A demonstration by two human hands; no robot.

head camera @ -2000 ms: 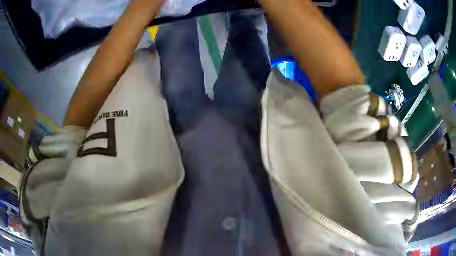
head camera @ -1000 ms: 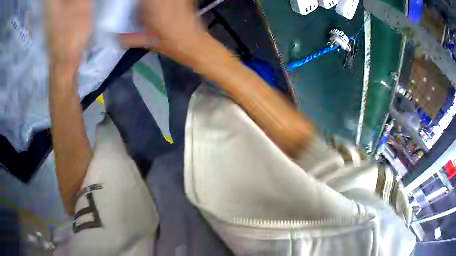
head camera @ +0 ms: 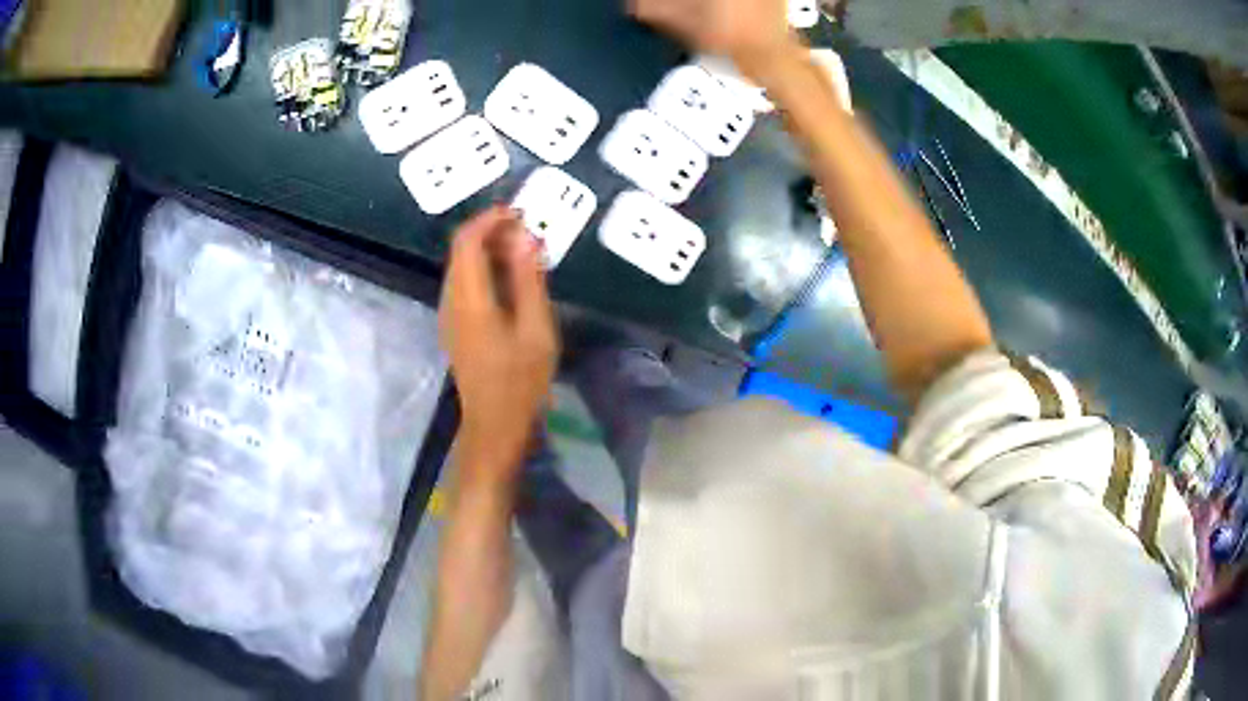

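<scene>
Several white socket covers (head camera: 653, 236) lie face up on the dark green bench. My left hand (head camera: 502, 308) is over the bench's near edge, its fingertips at the left edge of one cover (head camera: 559, 206); whether they grip it cannot be told. My right hand (head camera: 719, 25) is blurred at the top edge, beyond the covers, beside one partly hidden by my forearm. What it holds, if anything, cannot be told. Two open inner modules (head camera: 305, 85) lie at the upper left.
A black tray (head camera: 93, 507) with a cloudy plastic liner over white parts stands at the left. A cardboard tray (head camera: 96, 34) and a small blue part (head camera: 223, 58) are at the upper left. A blue stool (head camera: 821, 408) is below the bench. Thin metal sticks (head camera: 947, 185) lie right of my forearm.
The view has swung to show the bench with the covers. My hands, earlier over the lined tray, are now at the bench, the left by a cover and the right farther out.
</scene>
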